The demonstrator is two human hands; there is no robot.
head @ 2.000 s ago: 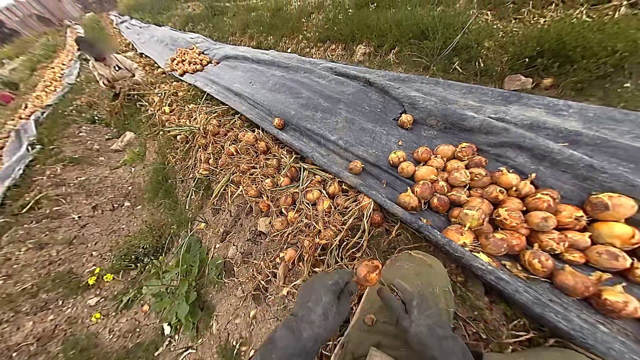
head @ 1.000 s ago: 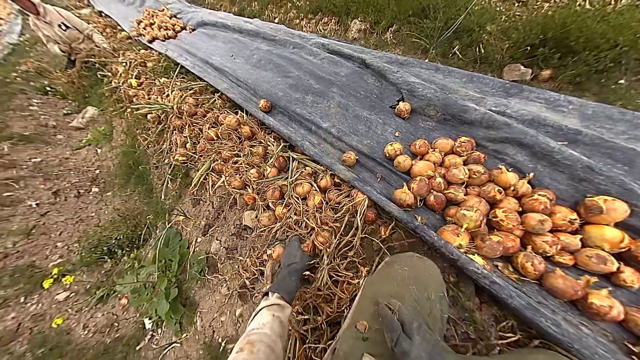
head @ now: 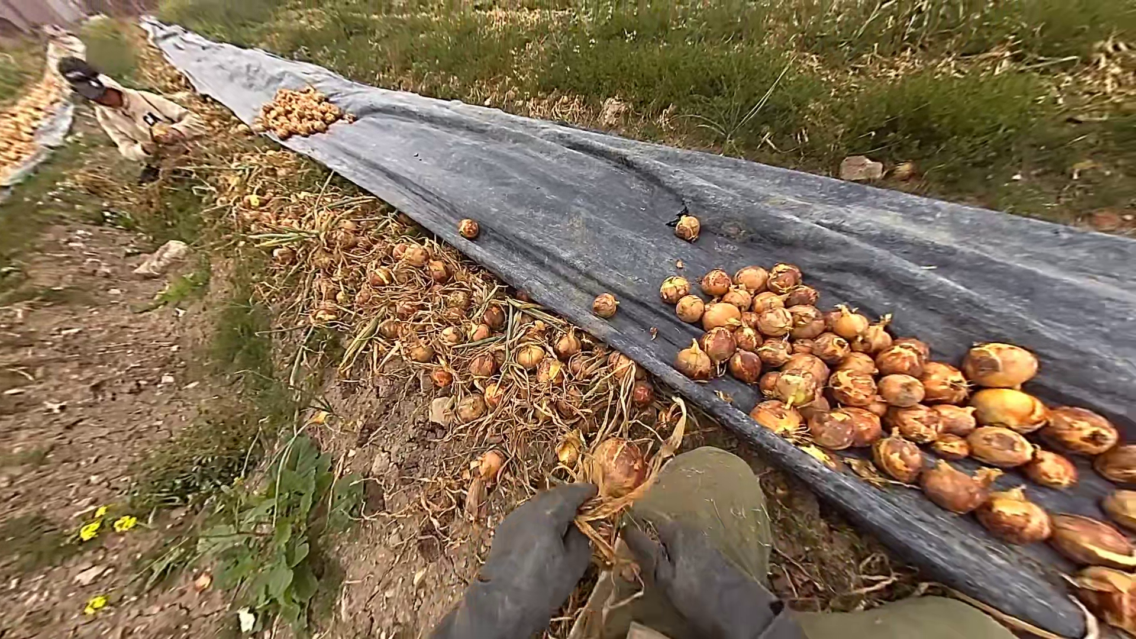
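An onion with dry tops point(head: 619, 467) is between my two gloved hands, just in front of my knee. My left hand point(head: 543, 541), in a dark grey glove, is closed on its dry leaves just below the bulb. My right hand point(head: 697, 577), gloved too, is close to the lower stalk; its fingers are partly hidden, and whether it grips a tool cannot be seen. Beyond them on the soil lies a row of onions with dry tops point(head: 479, 346). To the right, a pile of trimmed onions point(head: 825, 364) rests on a long dark fabric sheet point(head: 550, 213).
A co-worker point(head: 133, 115) crouches at the far left beside the row. A farther onion pile point(head: 300, 113) lies on the sheet. Grass point(head: 799, 106) borders its far side; a leafy weed point(head: 280, 532), stones and bare soil point(head: 89, 373) are on the left.
My left hand reached into the onion row a second ago and is now back near my right hand with an onion by its tops. The onion between my hands two seconds ago is gone from there.
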